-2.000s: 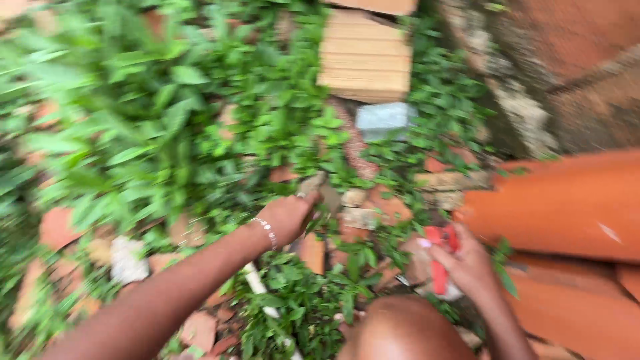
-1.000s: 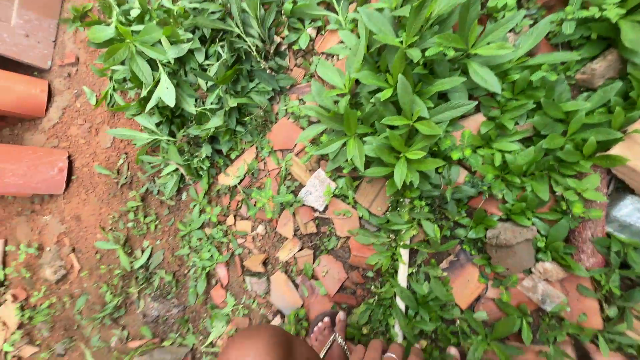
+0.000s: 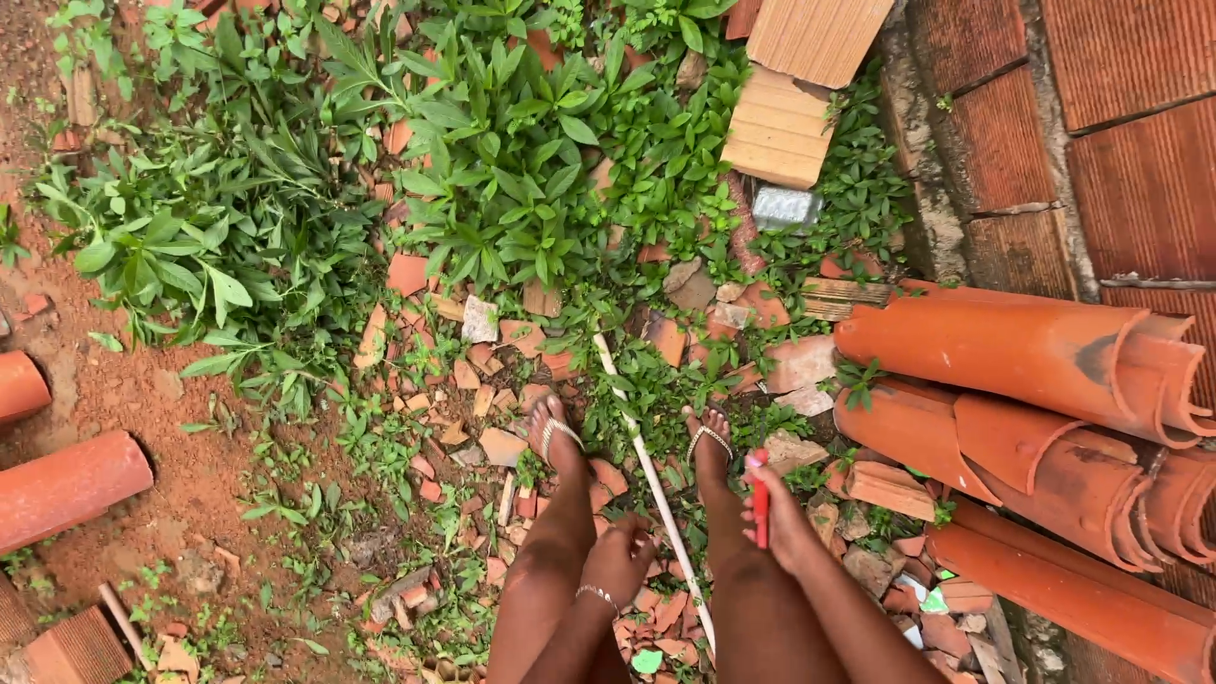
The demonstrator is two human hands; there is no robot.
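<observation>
My right hand [image 3: 787,522] is closed around a red-handled tool [image 3: 761,503], whose kind I cannot tell, held beside my right knee. Close to my left knee, my left hand [image 3: 622,560] hangs with bent fingers, wearing a bracelet; no object shows in it, though its palm is hidden. A thin white pipe or stick [image 3: 655,484] lies on the ground between my sandalled feet. Green weeds [image 3: 513,171] grow thickly ahead of my feet, among broken terracotta pieces [image 3: 502,446].
Stacked curved clay roof tiles [image 3: 988,347] lie at right, beside a hollow-brick wall [image 3: 1121,123]. Pale brick blocks [image 3: 779,123] and a silvery block [image 3: 787,207] stand ahead. More tiles [image 3: 71,489] rest on bare red soil at left. A pile of leafy plants [image 3: 275,199] lies at upper left.
Two seconds ago my left hand reached forward among the plants; now it is back by my left knee. My right hand still holds the red-handled tool. The view has swung left and back.
</observation>
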